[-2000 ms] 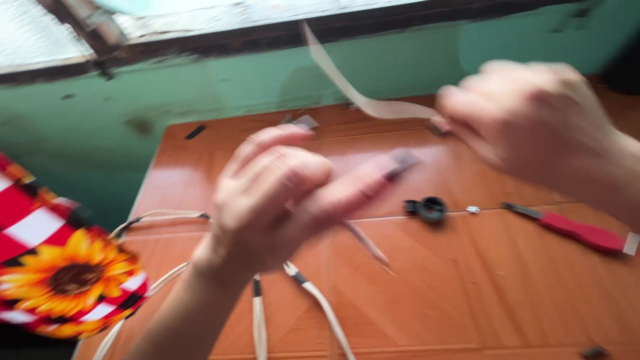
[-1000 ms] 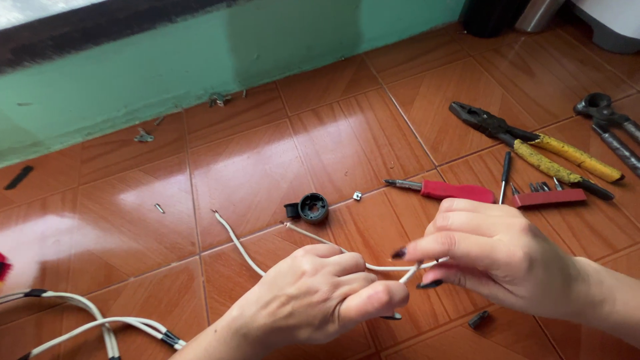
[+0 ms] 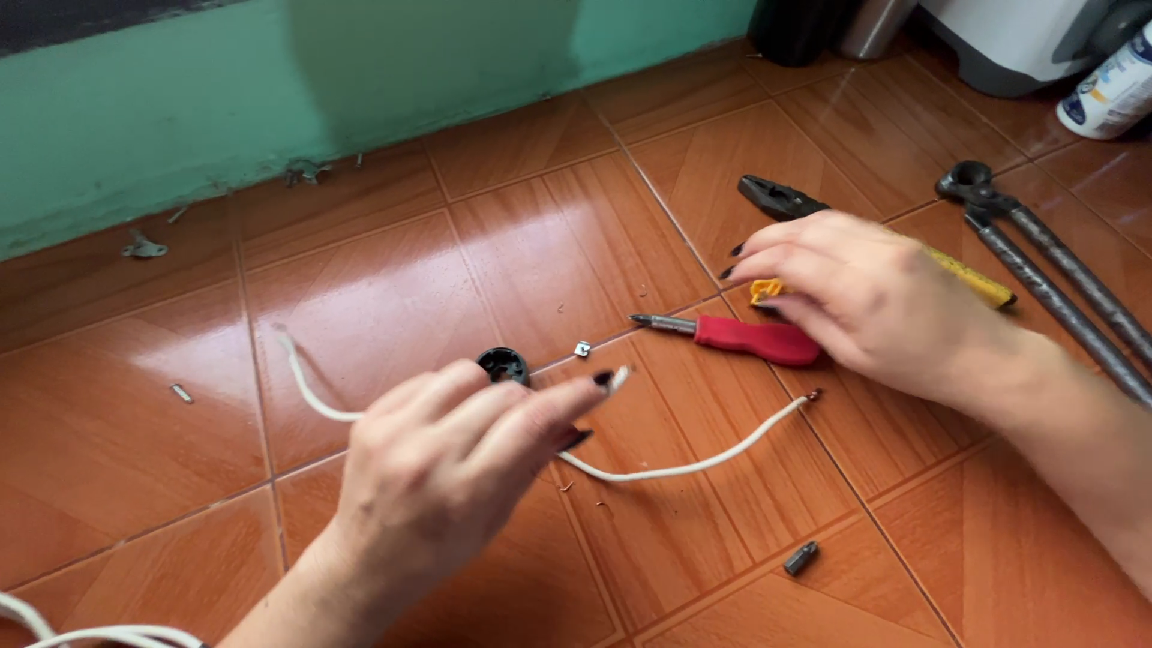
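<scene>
Between thumb and forefinger, my left hand (image 3: 450, 459) pinches the end of a white insulated wire (image 3: 619, 378). Another white wire (image 3: 675, 472) runs out from behind that hand and ends in twisted bare copper; a further wire end curves up at its left. Just behind my left knuckles lies a round black plastic fitting (image 3: 504, 364), partly covered, with a small metal piece (image 3: 582, 348) to its right. My right hand (image 3: 855, 297) is over the yellow-handled combination pliers (image 3: 781, 198), fingers bent around a handle whose yellow end shows at the fingertips. Below it lies a red-handled screwdriver (image 3: 751, 338).
Steel end-cutting pincers (image 3: 1035, 243) lie at the right. A hex bit or socket (image 3: 800, 558) is on the tiled surface near the front. Debris lies along the green wall (image 3: 180, 126). A white bottle (image 3: 1111, 94) and a grey-white appliance (image 3: 999, 40) stand at the back right.
My right hand has left the wire and moved right, over to the yellow-handled pliers. My left hand still holds a wire end. The red bit holder and the black-handled tool seen earlier are now hidden.
</scene>
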